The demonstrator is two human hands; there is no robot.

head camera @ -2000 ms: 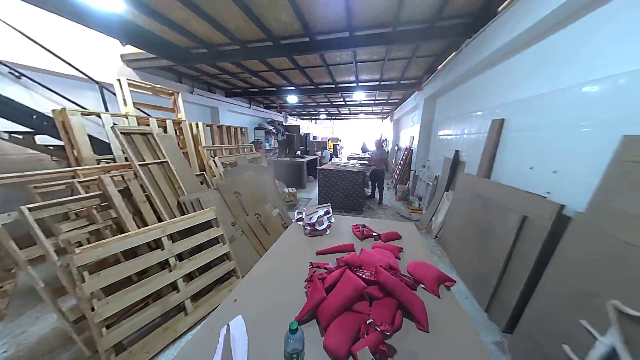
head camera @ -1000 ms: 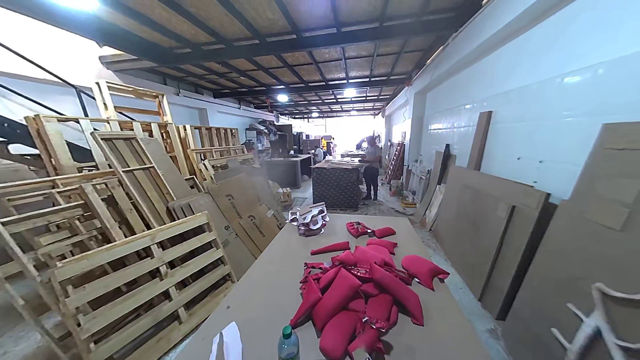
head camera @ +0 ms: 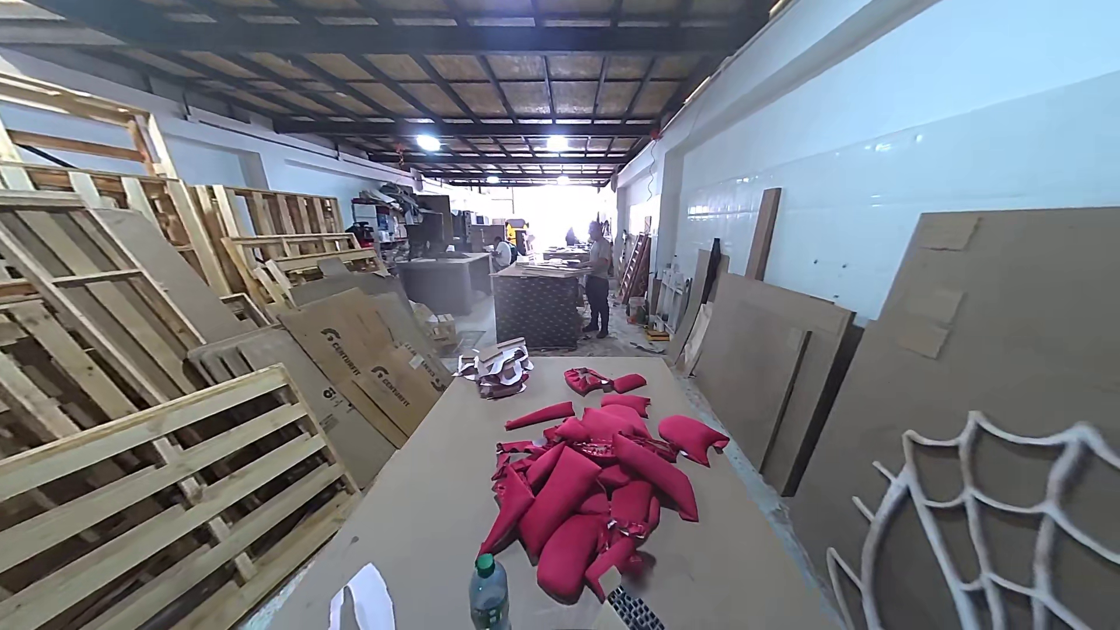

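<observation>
Neither of my hands is in view. A heap of red fabric-covered padded pieces [head camera: 595,490] lies on the long table [head camera: 420,525]. Behind the heap, near the far edge, are a small red bundle [head camera: 584,380] and a pile of white and brown scraps [head camera: 500,367]. A plastic bottle with a green cap [head camera: 488,595] stands at the near edge, and left of it lies a white cut piece [head camera: 367,595]. Just right of the bottle, a black-and-white patterned object [head camera: 632,607] is partly cut off by the frame's bottom.
Wooden slatted frames [head camera: 166,464] and cardboard sheets [head camera: 350,359] lean at the left. Large boards [head camera: 744,367] line the right wall, with a white web-shaped frame [head camera: 971,525] in front. A person [head camera: 598,280] stands beside a dark patterned block-like workbench [head camera: 535,311] farther back.
The view has shifted somewhat, and the black-and-white patterned object now shows at the bottom edge. The red heap stays in place on the table.
</observation>
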